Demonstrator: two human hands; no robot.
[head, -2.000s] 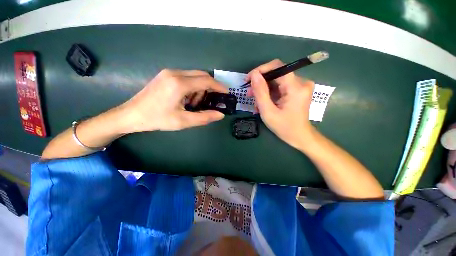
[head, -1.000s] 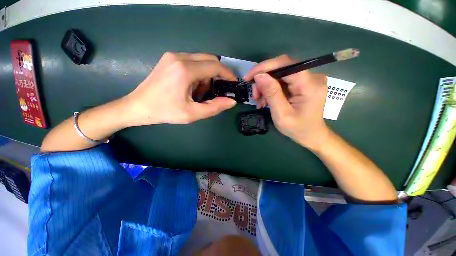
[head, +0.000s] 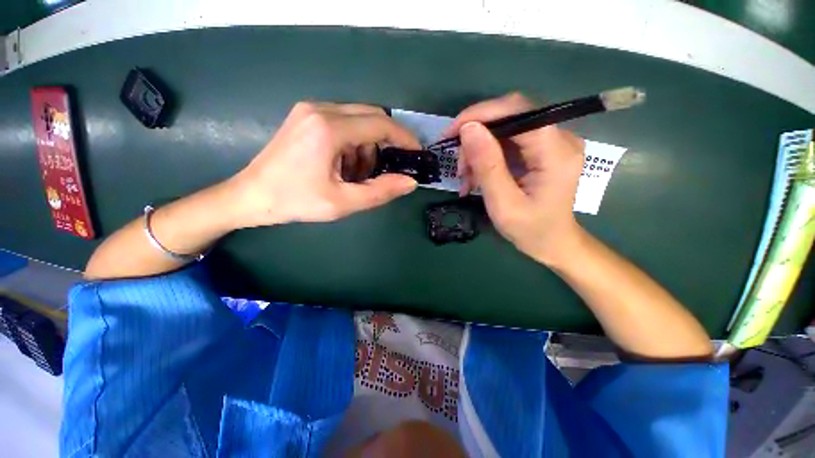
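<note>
My left hand [head: 317, 165] holds a small black housing [head: 409, 165] between thumb and fingers, over the left part of a white dot sheet [head: 597, 172]. My right hand [head: 518, 170] grips black tweezers [head: 550, 114] with a pale worn end pointing up and right. Their fine tip is at the upper right edge of the held housing; I cannot tell if it touches or carries a dot. The sheet's middle is hidden under my right hand. A second black housing [head: 450, 223] lies on the dark green bench [head: 340, 268] just below the sheet.
Another black housing [head: 146, 97] lies at the upper left, near a red phone or case [head: 63, 163]. A yellow-green strip [head: 782, 259] on white sheets lies at the right edge. A white rail [head: 357, 15] curves along the bench's far side.
Both hands and the held housing have shifted slightly up and right since the earliest frame. The tweezers' tip now shows at the housing's edge, with sheet dots visible beside it. Both hands keep their grips.
</note>
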